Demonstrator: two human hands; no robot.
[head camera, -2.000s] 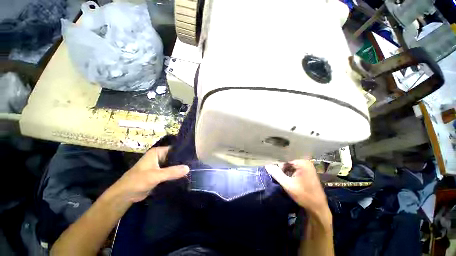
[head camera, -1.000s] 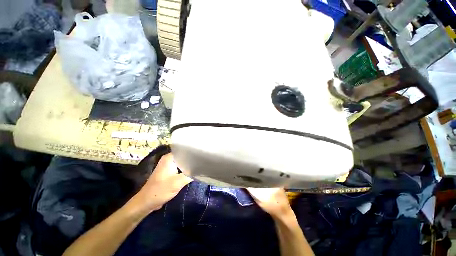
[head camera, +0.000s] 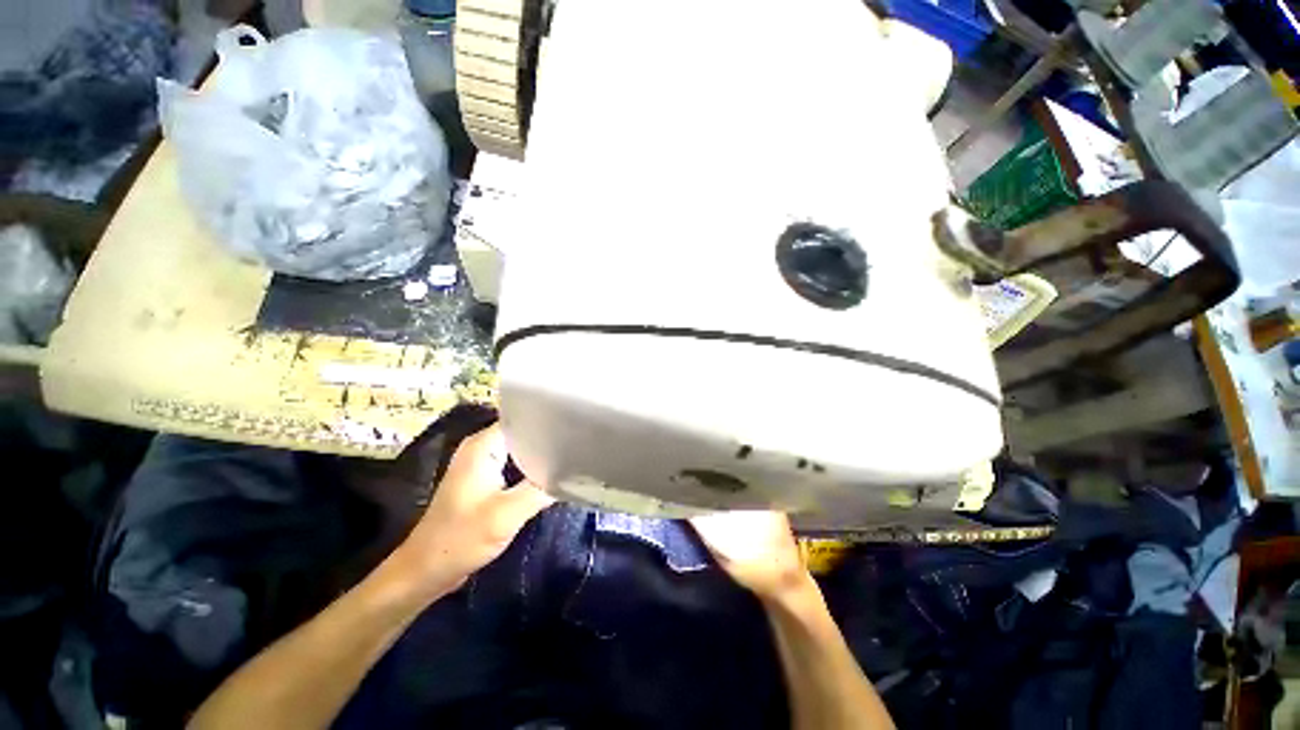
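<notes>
The dark denim garment (head camera: 627, 628) with pale stitch lines lies across the lap and reaches up under the cream-white sewing machine head (head camera: 741, 271). A lit, bluish part of the cloth shows just below the head's lower edge. My left hand (head camera: 482, 502) is on the cloth at the left of the lit part, with its fingertips hidden behind the head. My right hand (head camera: 753, 542) is on the cloth at the right, its fingertips also hidden. The needle area is hidden by the head.
A clear plastic bag of small whitish pieces (head camera: 321, 164) sits on the cream table (head camera: 143, 307) at the left, with small white bits (head camera: 428, 283) beside it. A dark curved bar (head camera: 1198, 243) juts out right of the head. Dark and light-blue garments (head camera: 1069, 613) lie at the right.
Since the oldest frame, both hands have come closer together and moved partly behind the head. The pointed stitched cloth part is now mostly hidden. In the last second little has changed besides a slight view shift.
</notes>
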